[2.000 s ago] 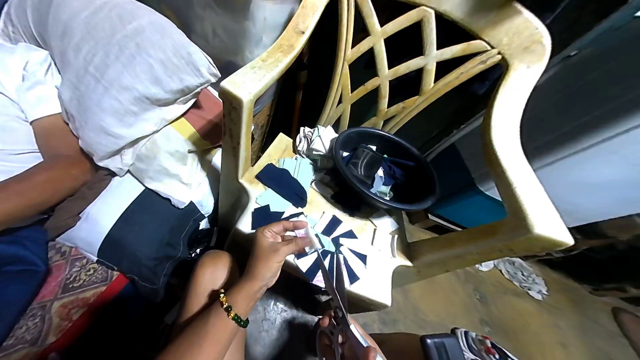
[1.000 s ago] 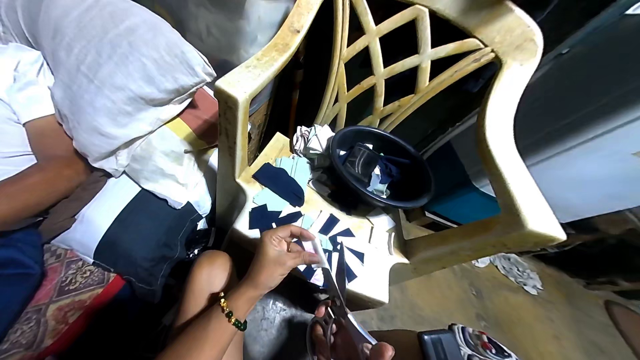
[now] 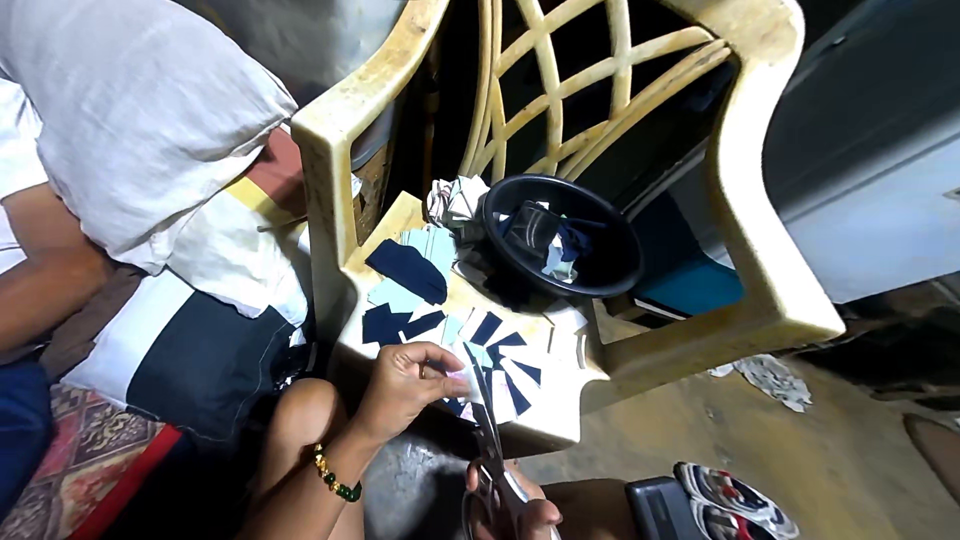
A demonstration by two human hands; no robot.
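Note:
My left hand, with a beaded bracelet on its wrist, pinches a small pale piece of fabric between thumb and fingers. My right hand grips a pair of metal scissors, whose blades point up beside that piece. Behind the hands, navy pieces and white pieces lie fanned out on the seat of a worn cream plastic chair. More navy cloth rests on light green pieces. A black plastic basin on the seat holds dark and light scraps, beside a bundle of pale pieces.
A grey-white pillow and another person's arm are at the left, above a patterned red mat. Crumpled cloth lies on the floor at the right. Footwear and a dark box-like object are at the lower right.
The scissors have shifted slightly against the pale piece, and their blades now look closer together than one second ago. My left hand stays in nearly the same place.

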